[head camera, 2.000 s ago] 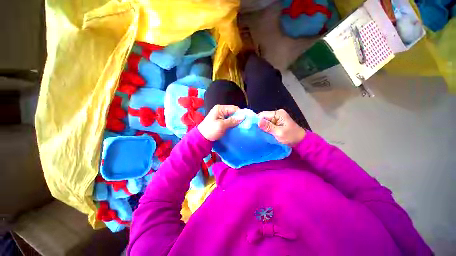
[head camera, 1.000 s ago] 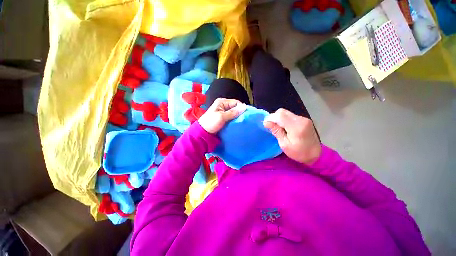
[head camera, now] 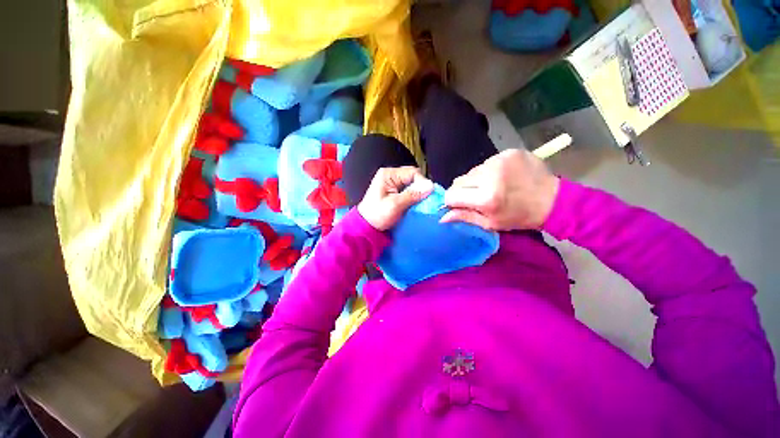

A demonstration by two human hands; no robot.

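Note:
A bright blue plush piece [head camera: 438,248] lies over my lap, its shallow tray face up. My left hand [head camera: 394,196] pinches its upper rim at the left. My right hand [head camera: 503,192] is at the same rim, just right of my left hand, its fingers curled around a thin tool. The tool's pale yellow handle [head camera: 554,146] sticks out behind the hand to the upper right. The tool's tip is hidden or too small to see.
A yellow bag [head camera: 111,197] of blue plush pieces with red bows [head camera: 325,184] stands at my left knee. At the upper right is a white and green box [head camera: 599,120] with a metal tool [head camera: 628,70] on it. Another plush piece [head camera: 530,30] lies beyond. Cardboard [head camera: 85,385] is at lower left.
The pale-handled tool now shows in my right hand, which has turned over towards the rim and moved closer to my left hand. My left hand still pinches the rim.

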